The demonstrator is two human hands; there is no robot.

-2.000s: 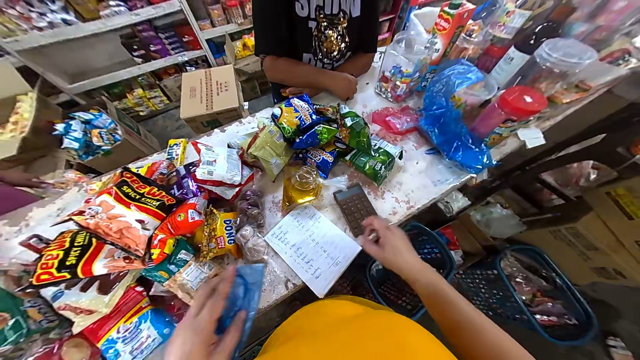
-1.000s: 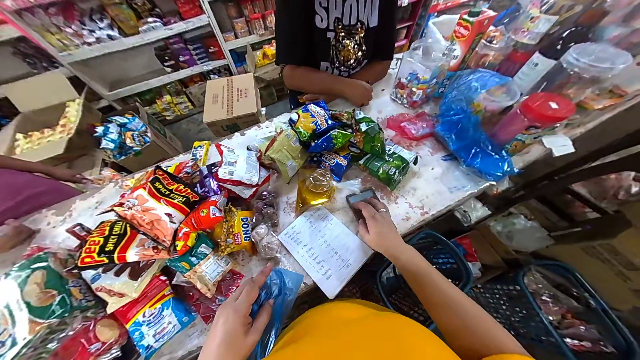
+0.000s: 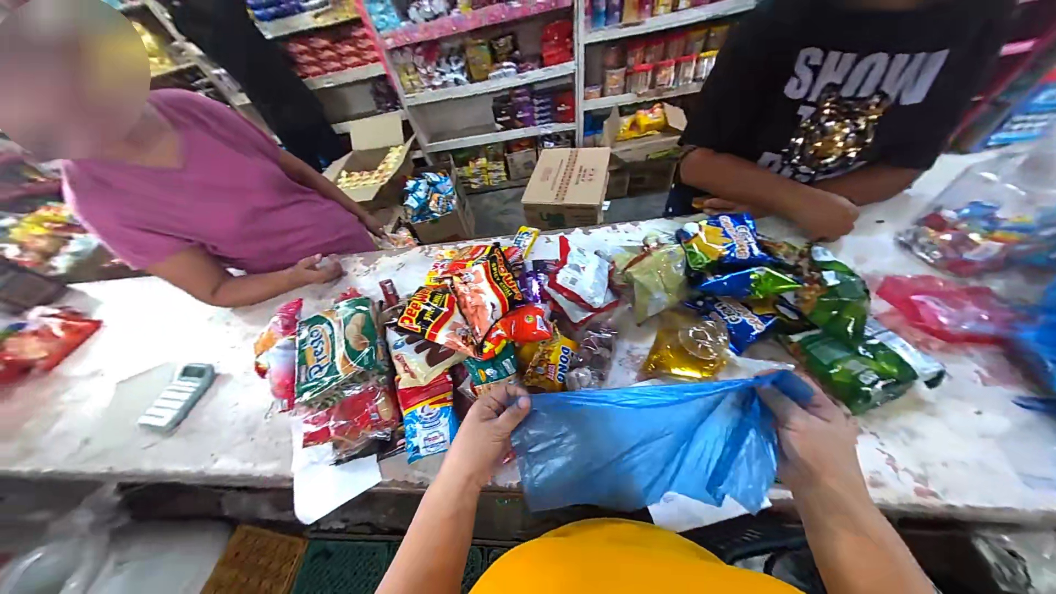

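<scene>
A blue plastic bag (image 3: 643, 445) is stretched between my hands above the counter's near edge. My left hand (image 3: 495, 417) pinches its left top corner, and my right hand (image 3: 813, 412) grips the right end. Just beyond lie a bag of yellow liquid (image 3: 685, 346), green snack packs (image 3: 858, 367) and blue snack packs (image 3: 726, 239). Left of centre, red and black snack packs (image 3: 483, 293), a green snack pack (image 3: 338, 351) and a blue and white pack (image 3: 429, 421) form a pile. White paper (image 3: 685, 510) shows partly beneath the bag.
A light calculator (image 3: 177, 396) rests on the counter (image 3: 247, 441) at the left. Two people stand across it, one in a pink top (image 3: 223, 181), one in a black shirt (image 3: 825, 91). Behind them are a cardboard box (image 3: 568, 186) and stocked shelves. A pink plastic bag (image 3: 940, 309) lies right.
My right hand has left the dark calculator near the notebook and now holds the blue bag, which is spread wide between both hands. The view has turned left, bringing the person in pink into sight.
</scene>
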